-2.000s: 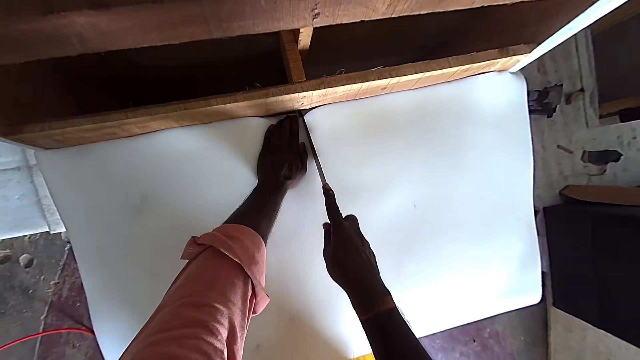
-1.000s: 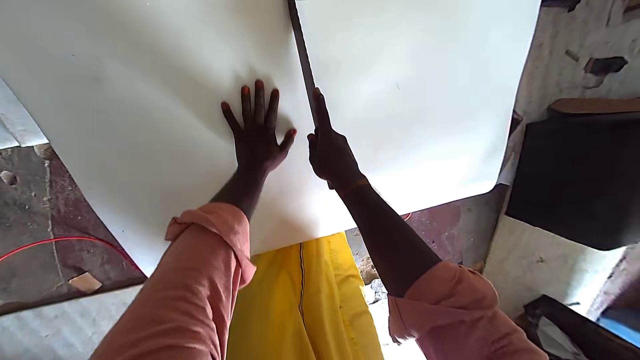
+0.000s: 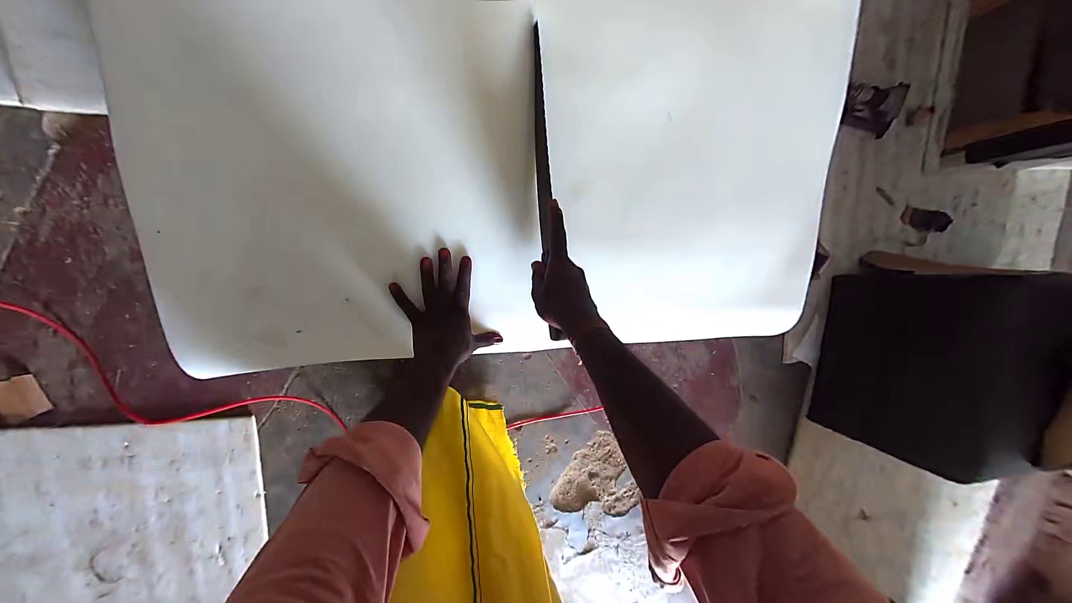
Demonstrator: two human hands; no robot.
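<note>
A large white sheet (image 3: 687, 193) with rounded corners spreads across the upper middle of the view, and a gap or seam runs up from the tool's tip. My right hand (image 3: 565, 289) grips a long, dark, saw-like blade (image 3: 542, 134) with a toothed right edge, index finger stretched along it. The blade lies along the sheet, its far end pointing away from me and its near end close to the sheet's front edge. My left hand (image 3: 441, 322) rests flat on the sheet near that edge, fingers spread, to the left of the blade, holding nothing.
A red cable (image 3: 193, 416) crosses the floor below the sheet. Yellow cloth (image 3: 477, 511) hangs between my arms, beside a sandy lump (image 3: 590, 477). At the right are a black box-like object (image 3: 938, 368) and pale boards. A whitish slab (image 3: 126, 502) lies lower left.
From the wooden frame's edge, the blade and my right hand have come back toward the sheet's near edge. My left hand has also moved nearer, its fingers now spread. The view has shifted.
</note>
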